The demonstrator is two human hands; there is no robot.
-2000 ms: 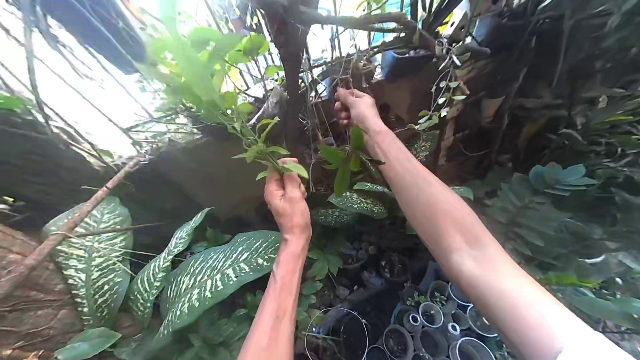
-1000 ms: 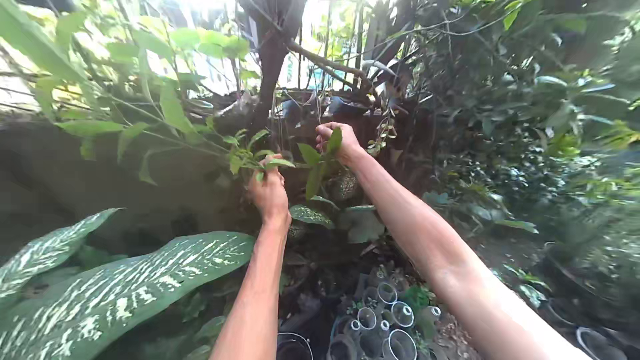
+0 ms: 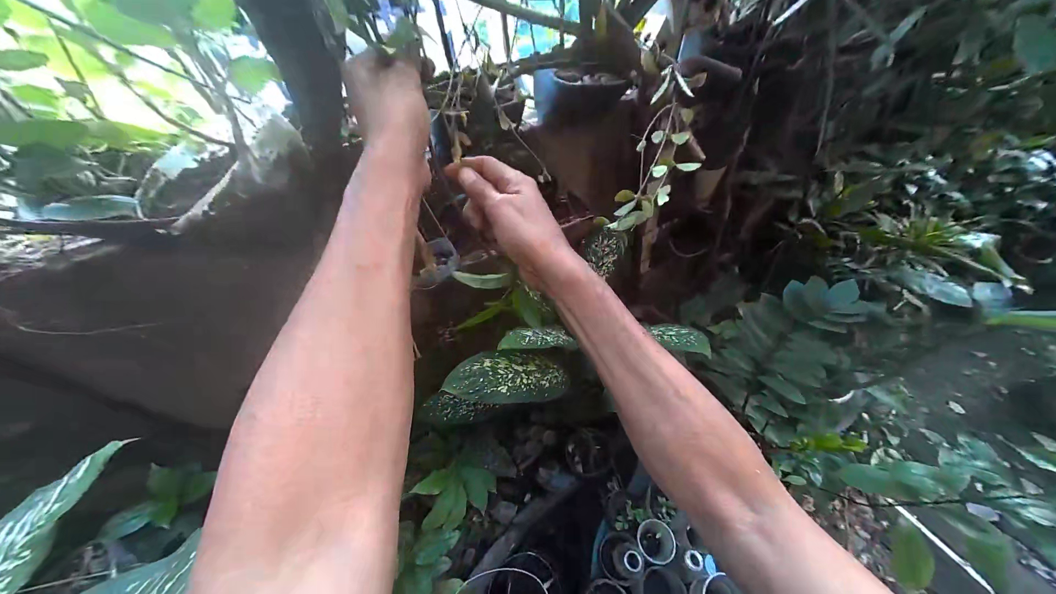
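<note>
My left hand (image 3: pixel 388 91) is raised at the top, left of the middle, beside a dark trunk (image 3: pixel 301 66) and against green leaves. Its fingers are mostly hidden, so what it holds cannot be told. Lower and to the right, my right hand (image 3: pixel 507 202) pinches a thin, dry hanging stem (image 3: pixel 458 136) between thumb and fingertips. Just beyond it stands a dark plant pot (image 3: pixel 587 95) on a ledge. A trailing stem with small round leaves (image 3: pixel 660 169) hangs right of that hand.
A brown wall (image 3: pixel 165 330) runs across the left. Speckled dieffenbachia leaves (image 3: pixel 507 377) spread below my right hand. Several small empty pots (image 3: pixel 656 542) stand on the ground at the bottom. Dense foliage (image 3: pixel 792 355) fills the right side, and a branch (image 3: pixel 528 16) crosses the top.
My left hand has moved up, away from the leafy green stem it was at earlier, and now reaches above my right hand. The right hand stays near the hanging stems. The view has come closer.
</note>
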